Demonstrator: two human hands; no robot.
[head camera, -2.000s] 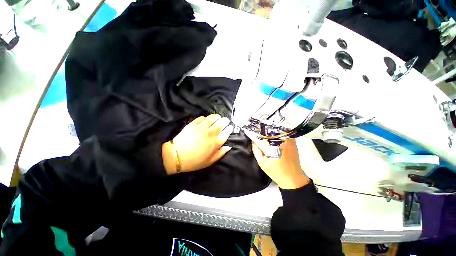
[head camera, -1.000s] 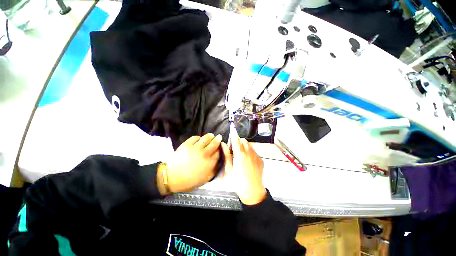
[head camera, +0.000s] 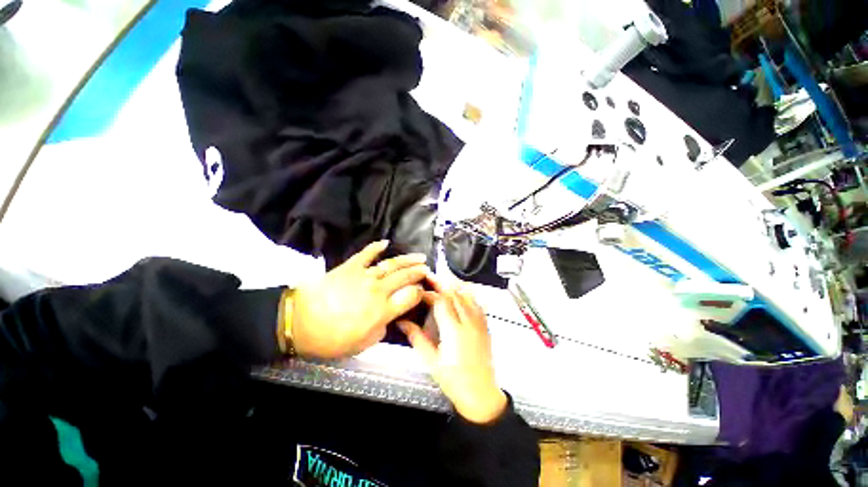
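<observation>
A black garment (head camera: 305, 124) lies heaped on the white table, left of the needle area, with a small white mark on its left edge. Its narrower end runs under the presser foot area (head camera: 447, 228) and toward my hands. My left hand (head camera: 357, 302) lies on the garment's near edge, fingers bent over the cloth. My right hand (head camera: 459, 347) is beside it, thumb and fingers pinching the same edge. The fingertips of both hands nearly meet, and the cloth between them is partly hidden.
The white sewing machine arm (head camera: 657, 247) extends right. A red-handled tool (head camera: 533, 316) and a dark plate (head camera: 577, 272) lie right of the needle. A second small reddish tool (head camera: 668, 360) is farther right. Purple cloth (head camera: 776, 399) hangs at the right edge.
Since two seconds ago, both hands have moved from beside the needle toward the table's front edge, uncovering the red-handled tool. In the last second, the left hand's fingers spread somewhat and the view shifted.
</observation>
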